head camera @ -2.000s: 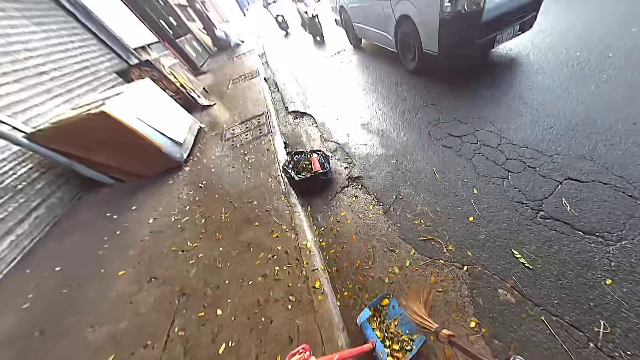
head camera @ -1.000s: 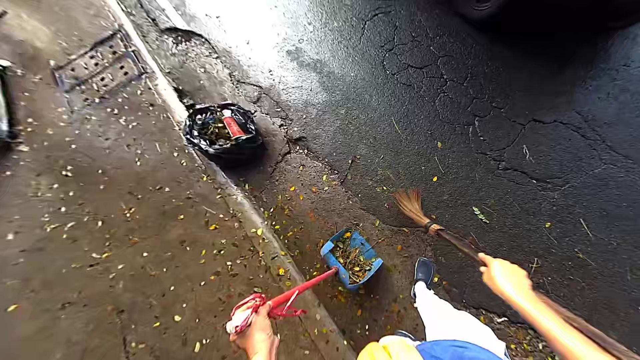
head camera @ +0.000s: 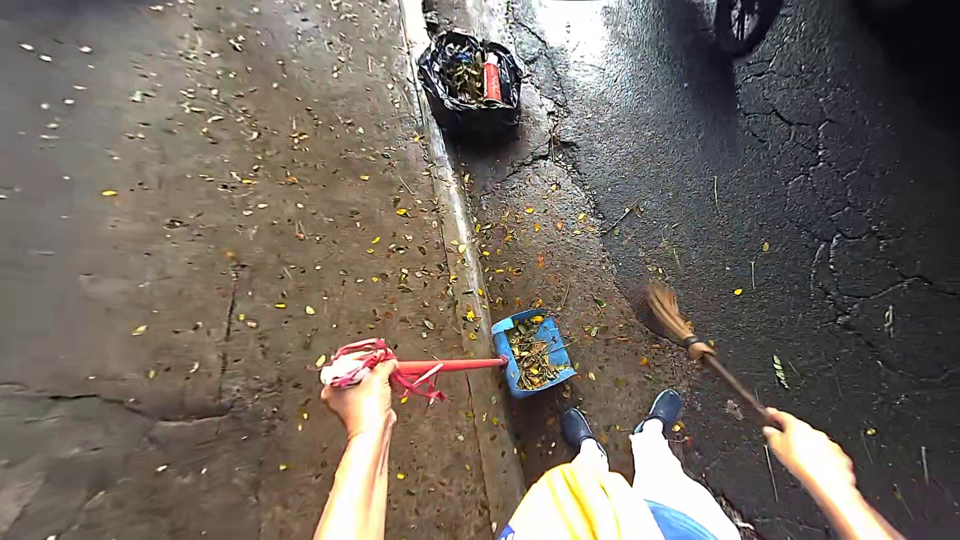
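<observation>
My left hand [head camera: 364, 401] is closed on the cloth-wrapped end of the red handle [head camera: 454, 365] of a blue dustpan [head camera: 508, 367]. Leaves and twigs lie in the dustpan, which is over the road edge beside the curb. On the right, my right hand [head camera: 810, 450] grips the wooden handle of a broom [head camera: 739, 386]; its bristles point up and left, apart from the dustpan. A black plastic bag [head camera: 480, 124], open at the top, holds leaves and a red container [head camera: 492, 81] at the curb farther ahead.
A concrete curb [head camera: 470, 259] runs between the leaf-strewn pavement [head camera: 300, 247] and the wet, cracked asphalt [head camera: 810, 225]. Part of a wheel [head camera: 742, 26] shows at the top right. My shoes are on the road side of the curb, just below the dustpan.
The view has tilted down strongly. Both hands, outside or barely inside the view two seconds ago, now show fully. Leaves are in the dustpan in all the frames.
</observation>
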